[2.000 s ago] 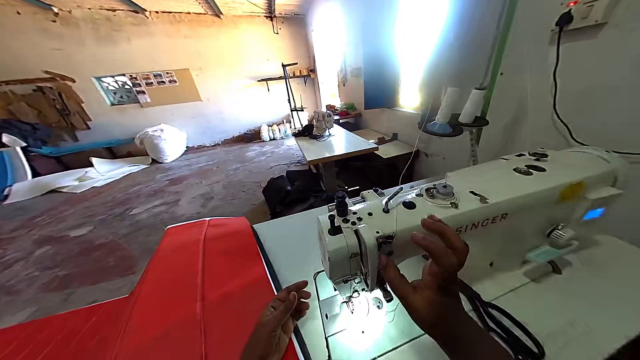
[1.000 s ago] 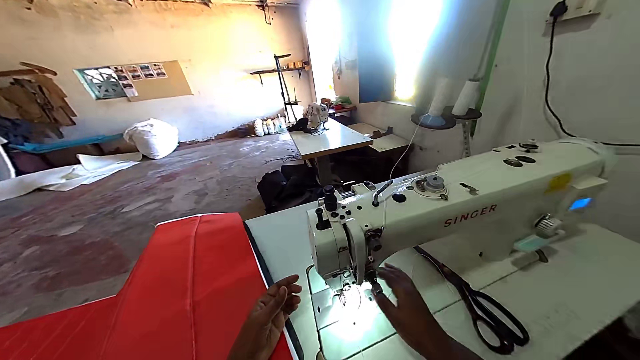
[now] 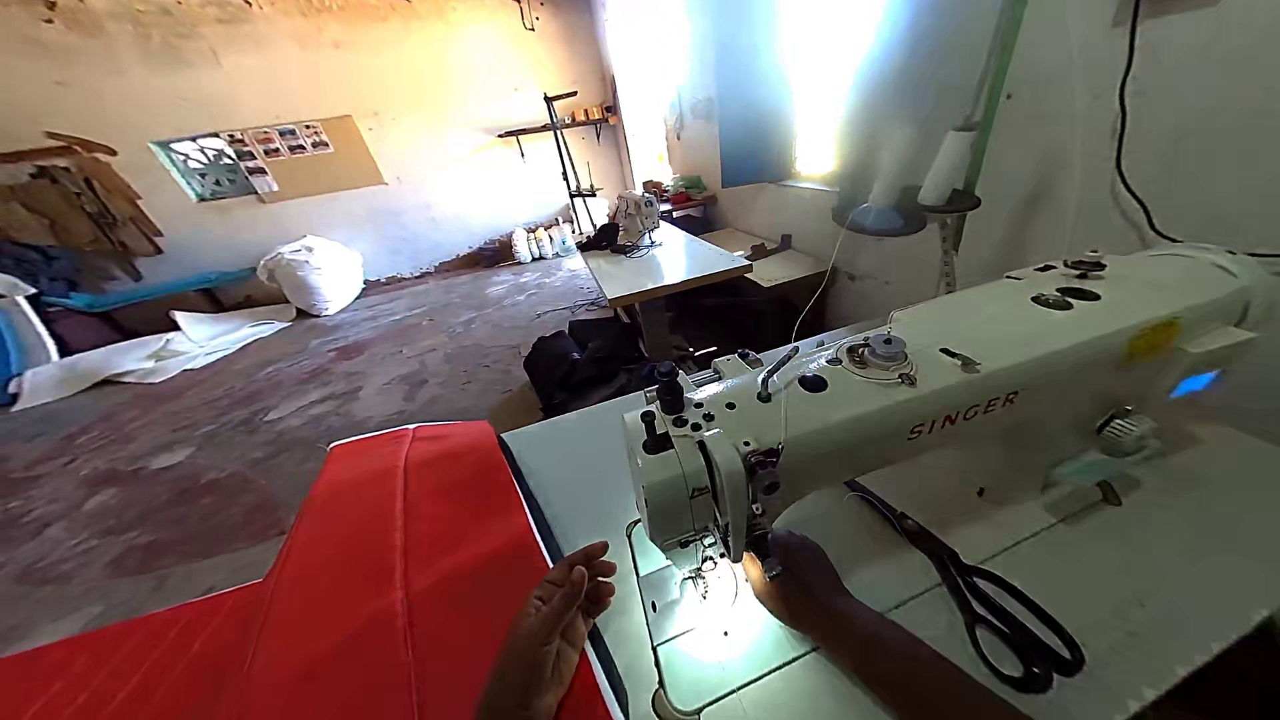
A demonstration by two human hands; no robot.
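A white Singer sewing machine (image 3: pixel 960 380) stands on its table with its lamp lighting the needle plate (image 3: pixel 722 640). My right hand (image 3: pixel 800 585) reaches in behind the machine's head, its fingers at the small parts beside the needle bar; whether they grip anything is hidden. My left hand (image 3: pixel 560 625) is half curled, palm toward the machine, over the edge of a red fabric piece (image 3: pixel 440 560), and no object shows in it. The red fabric has white and black edging and a seam down it. Black-handled scissors (image 3: pixel 960 570) lie under the machine's arm.
Thread cones (image 3: pixel 945 170) stand behind the machine, with a thread running to its top. Beyond are a second table (image 3: pixel 665 262) with another sewing machine (image 3: pixel 637 212), dark cloth (image 3: pixel 590 365) on the floor, a white sack (image 3: pixel 312 275) and white sheets (image 3: pixel 170 345) near the far wall.
My right hand has moved down from the front of the machine's head to beside the needle area. The scissors now show fully under the arm. My left hand stays near the red fabric's edge.
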